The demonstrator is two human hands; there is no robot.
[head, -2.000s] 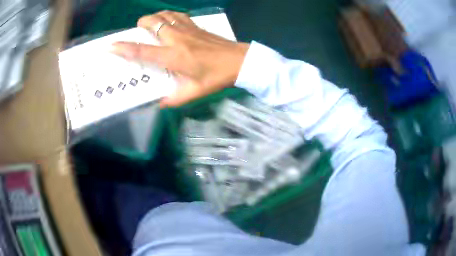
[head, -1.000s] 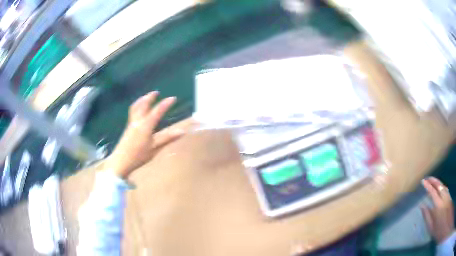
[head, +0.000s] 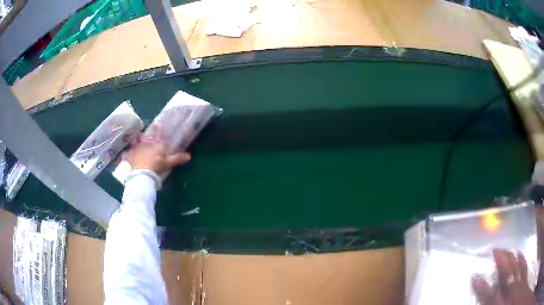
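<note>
My left hand [head: 149, 156] is over a bagged white box [head: 186, 116] on the dark green conveyor, fingers and thumb on opposite sides of it; the hand hides its middle. A second bagged box [head: 108, 142] lies just left of it. My right hand [head: 507, 283], cut off by the lower right edge, lies over a white box [head: 444, 277] on the scale pan [head: 420, 238] with its clear guard. Whether it grips the box cannot be told. The scale displays are out of view.
Upright white boxes [head: 40, 262] stand in a row at the lower left. A grey metal frame [head: 53, 173] crosses the left side. The conveyor [head: 334, 179] runs across, with cardboard [head: 286, 280] along its near side. A green crate [head: 89, 27] is at the upper left.
The view has swung up to the conveyor. My left hand has moved from above the bench onto a bagged box. My right hand has come from beside the bench to the box on the scale.
</note>
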